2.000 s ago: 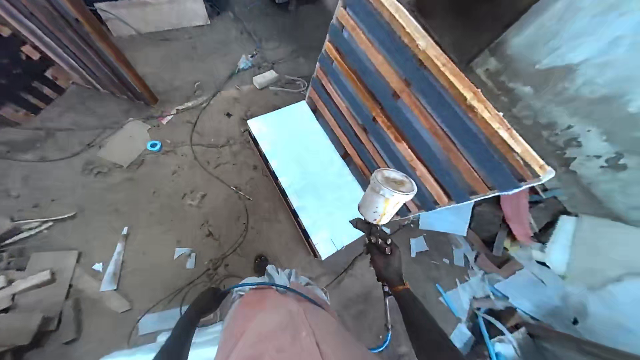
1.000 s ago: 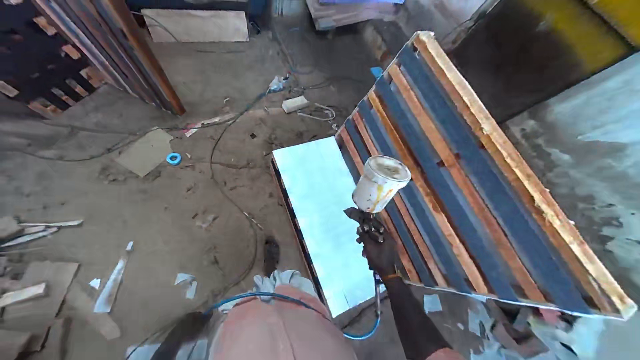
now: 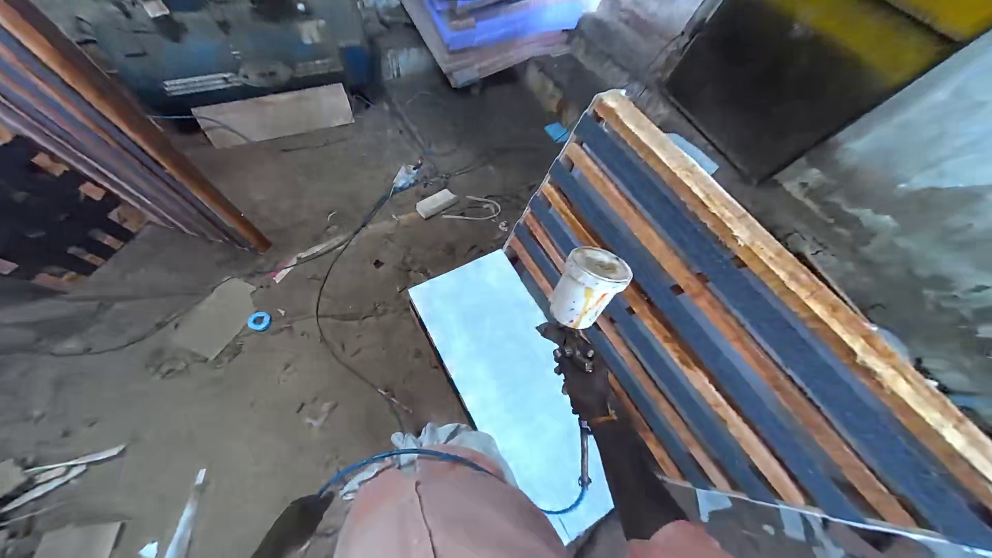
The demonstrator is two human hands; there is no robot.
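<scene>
My right hand (image 3: 587, 387) grips a spray gun (image 3: 570, 345) with a white, paint-stained cup (image 3: 590, 288) on top. A blue air hose (image 3: 572, 508) runs from the gun's lower end and across my body. Below and to the left of the hand lies a flat panel with a pale blue-white top (image 3: 488, 333). Right behind the gun leans a stack of wooden boards or frames (image 3: 682, 310) in dark blue-grey and orange-brown bands. Only the left forearm (image 3: 298, 523) shows at the bottom edge; my left hand is hidden or out of the picture.
Cables (image 3: 319, 298) cross the dirty floor, with a roll of blue tape (image 3: 259, 321), a white block (image 3: 436, 203) and scrap board (image 3: 215, 318) on it. More banded boards (image 3: 132, 132) stand at left. A dark panel (image 3: 736, 77) leans near the wall at right.
The right hand with the spray gun has moved up and away from my body, along the banded stack. The view has shifted, showing more of the far floor.
</scene>
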